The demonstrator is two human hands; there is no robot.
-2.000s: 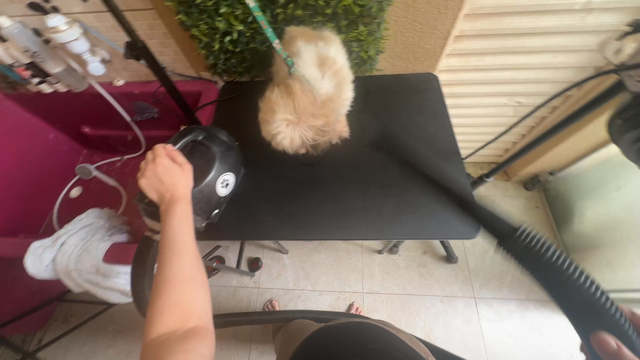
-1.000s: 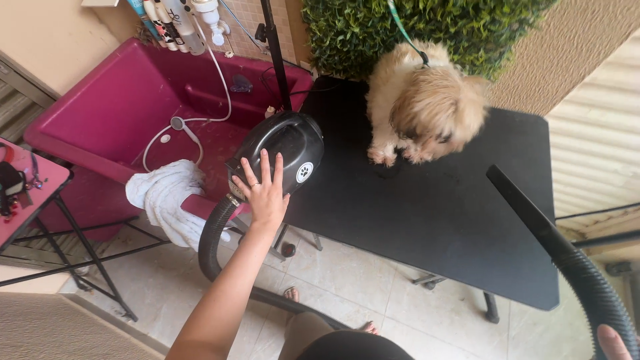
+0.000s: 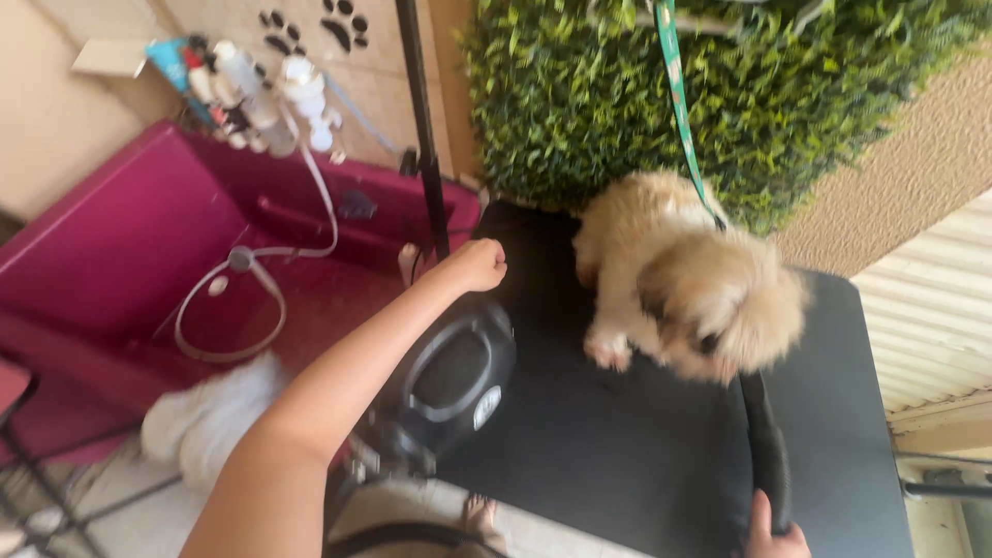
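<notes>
A fluffy cream and tan dog (image 3: pixel 697 287) is on the black grooming table (image 3: pixel 604 465), with a green patterned leash (image 3: pixel 680 108) running up from its neck. My right hand (image 3: pixel 775 535) grips the black dryer hose (image 3: pixel 769 442), whose front end is beside or under the dog's head; the tip is hidden. My left hand (image 3: pixel 484 265), fingers curled, is above the table's left side, past the black pet dryer (image 3: pixel 449 380). Whether it holds anything small cannot be told.
A magenta grooming tub (image 3: pixel 101 256) with a looped shower hose (image 3: pixel 232 353) stands left, a white towel (image 3: pixel 209 418) over its edge. A black upright pole (image 3: pixel 422 124) rises between tub and table. Bottles (image 3: pixel 248 85) line the wall, and a leafy panel (image 3: pixel 573 101) backs the table.
My left hand has gone from the dryer to beyond it, and its spread fingers have curled. The hose in my right hand has come close to the dog's head. The view has shifted.
</notes>
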